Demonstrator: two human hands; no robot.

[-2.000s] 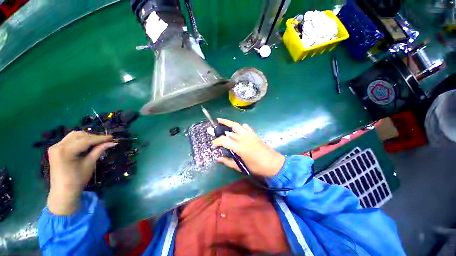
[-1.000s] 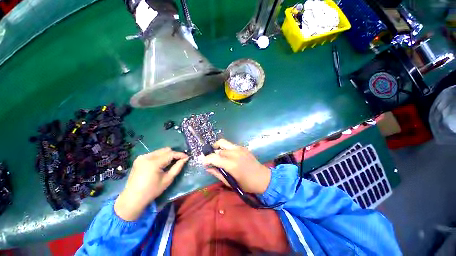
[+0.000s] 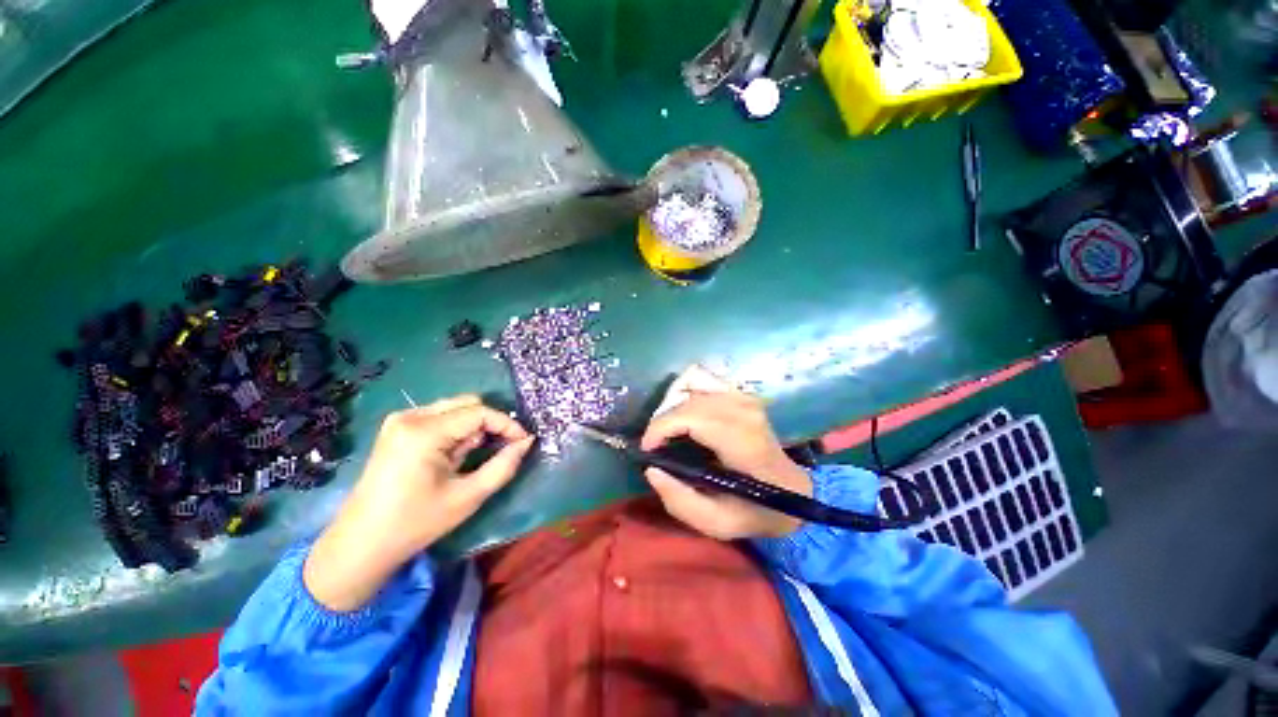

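The speckled silvery-purple cluster of components point(image 3: 558, 367) lies on the green mat in front of me. My left hand point(image 3: 446, 462) is at its lower left edge, thumb and finger pinched on a small dark component, mostly hidden by the fingers. My right hand point(image 3: 722, 455) holds the black soldering iron point(image 3: 764, 492) like a pen. The iron's thin tip points left and lies at the cluster's lower right edge. A large pile of black components point(image 3: 217, 406) with small yellow spots lies to the left. One small black piece point(image 3: 463, 333) lies alone left of the cluster.
The grey fume cone point(image 3: 484, 175) stands behind the cluster. The tip-cleaning pot point(image 3: 698, 213) holds silvery bits. A yellow bin point(image 3: 918, 63) with white pieces, a dark stick point(image 3: 971, 188) and a fan point(image 3: 1102, 256) are at the right. A slotted tray point(image 3: 988, 497) is lower right.
My left hand has moved from the dark pile to the cluster's edge. The iron has swung from over the cluster to its lower right, with its handle now lying flatter.
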